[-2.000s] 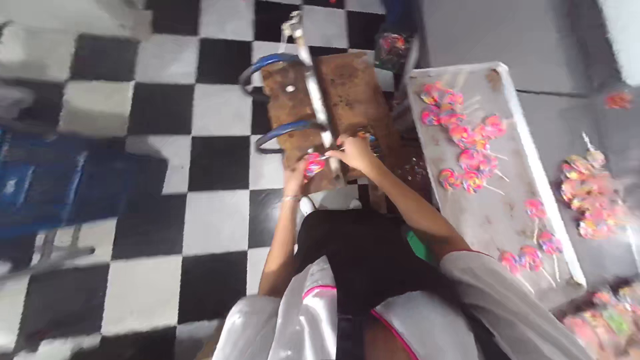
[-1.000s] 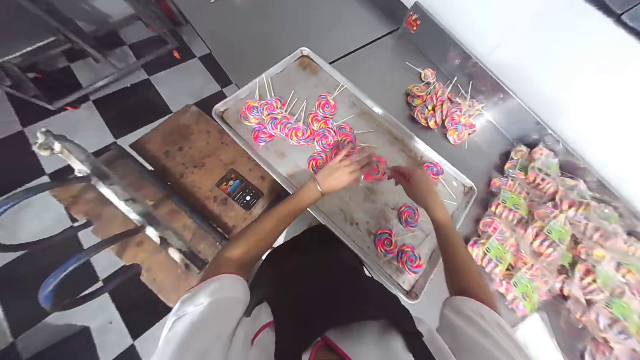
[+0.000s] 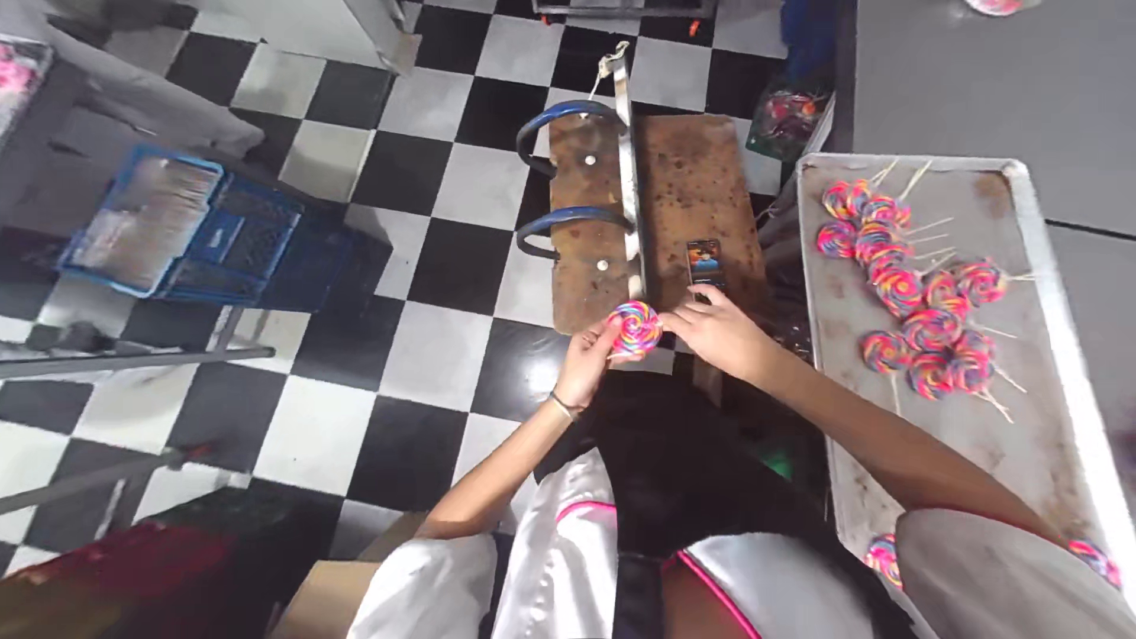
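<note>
My left hand (image 3: 587,362) holds a multicolored swirl lollipop (image 3: 635,328) by its left side, over the near edge of a worn wooden board (image 3: 586,293). At the lollipop's right edge are the fingertips of my right hand (image 3: 710,328); whether they pinch its wrapping or something small cannot be told. A metal bar (image 3: 627,169) with blue curved handles (image 3: 568,217) runs along the board. Just beyond my right hand lies a phone (image 3: 704,257) with a lit screen. To the right, a metal tray (image 3: 830,426) bears several swirl lollipops (image 3: 932,328) with pale sticks.
The tray rests on a grey table (image 3: 976,80) at my right. On the left stand blue plastic crates (image 3: 235,231) and metal frame legs. A cardboard box (image 3: 328,595) is at the lower left. Bagged sweets (image 3: 790,115) are beyond the board, above the checkered floor.
Both hands have moved from over the tray to the near edge of the wooden board, where a lollipop is in my left hand. The view has swung left.
</note>
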